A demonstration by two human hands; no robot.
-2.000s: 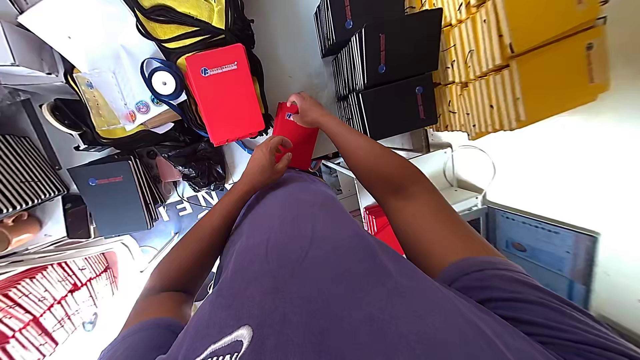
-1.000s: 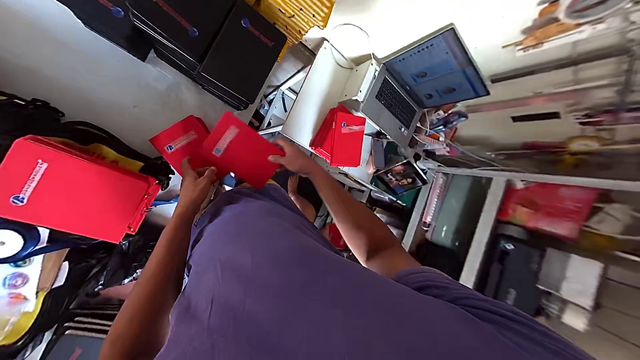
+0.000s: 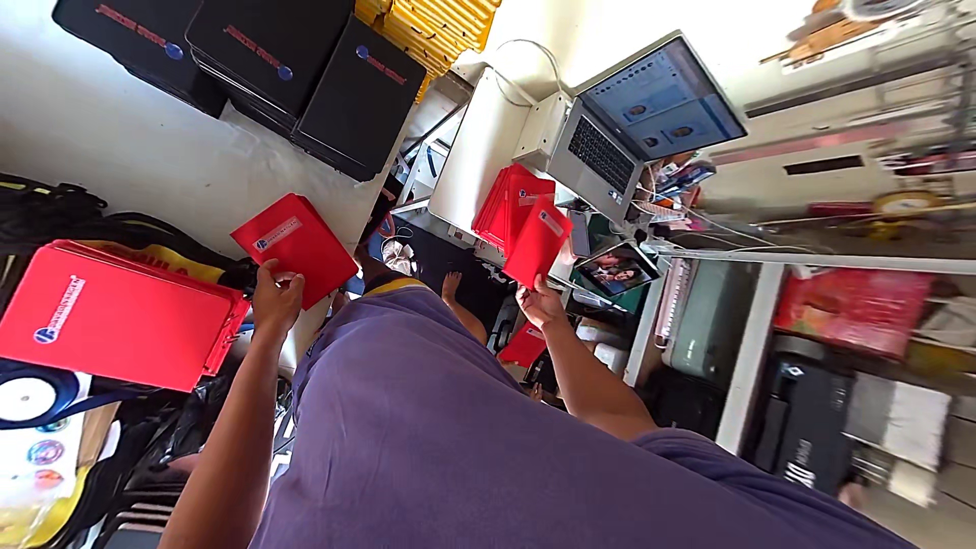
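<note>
Between its thumb and fingers my left hand grips the lower left edge of several red folders, at the corner of the white table. My right hand pinches the bottom of one red folder, which is held up against a pile of red folders beside the laptop. Whether the two touch, I cannot tell. Each folder bears a printed label. A larger stack of red folders lies at the left, on a black and yellow bag.
Black folders are stacked on the white table, with yellow folders behind. An open laptop stands on a white desk. Near it are a phone and a framed picture. A shelf frame is at right.
My hands have moved apart. The folder in my right hand was beside those in my left hand a second ago and is now at the pile by the laptop. The view has swung right since two seconds ago.
</note>
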